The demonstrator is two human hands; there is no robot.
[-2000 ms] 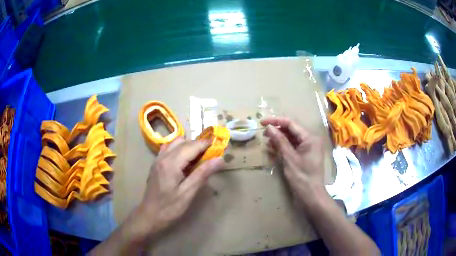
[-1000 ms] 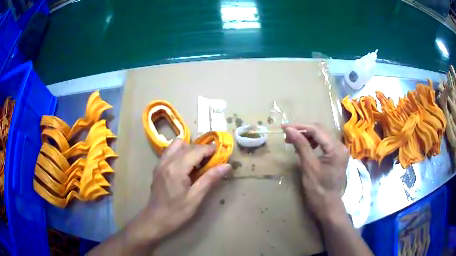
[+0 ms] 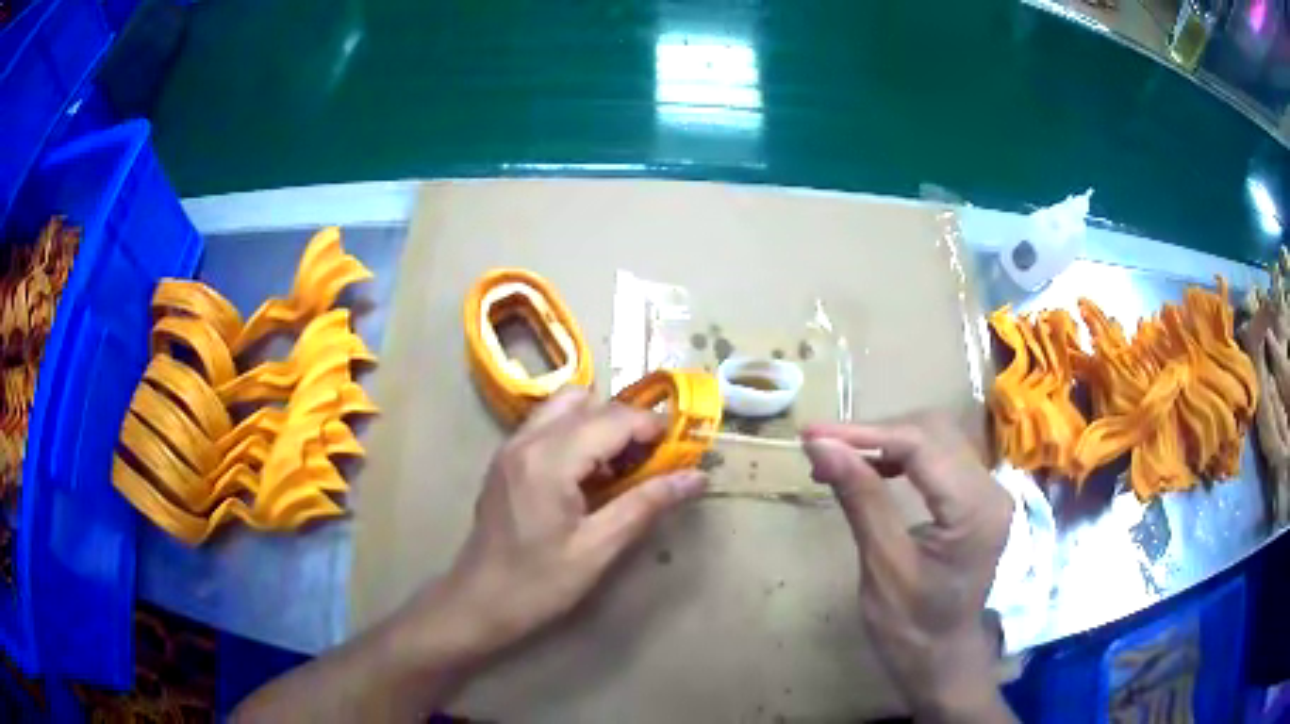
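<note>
My left hand [image 3: 559, 495] holds an orange oval ring [image 3: 690, 420] on its edge over the cardboard sheet [image 3: 566, 651]. My right hand [image 3: 920, 523] pinches a thin pale stick [image 3: 764, 441] between thumb and fingers. The stick's tip meets the ring's right side. A small white cup [image 3: 760, 386] with liquid stands just above the stick. Stacked orange oval rings [image 3: 526, 340] lie on the cardboard, up and left of my left hand.
Joined orange ring-and-tail pieces [image 3: 255, 410] lie in a row at left, beside a blue bin [image 3: 106, 410]. Orange wavy tails [image 3: 1132, 389] are heaped at right, below a white bottle [image 3: 1044, 243]. A green belt [image 3: 467, 99] runs behind. Tan parts are at far right.
The stick has moved out of the cup to the held ring's side. My left hand still holds the ring. The whole view has shifted a little.
</note>
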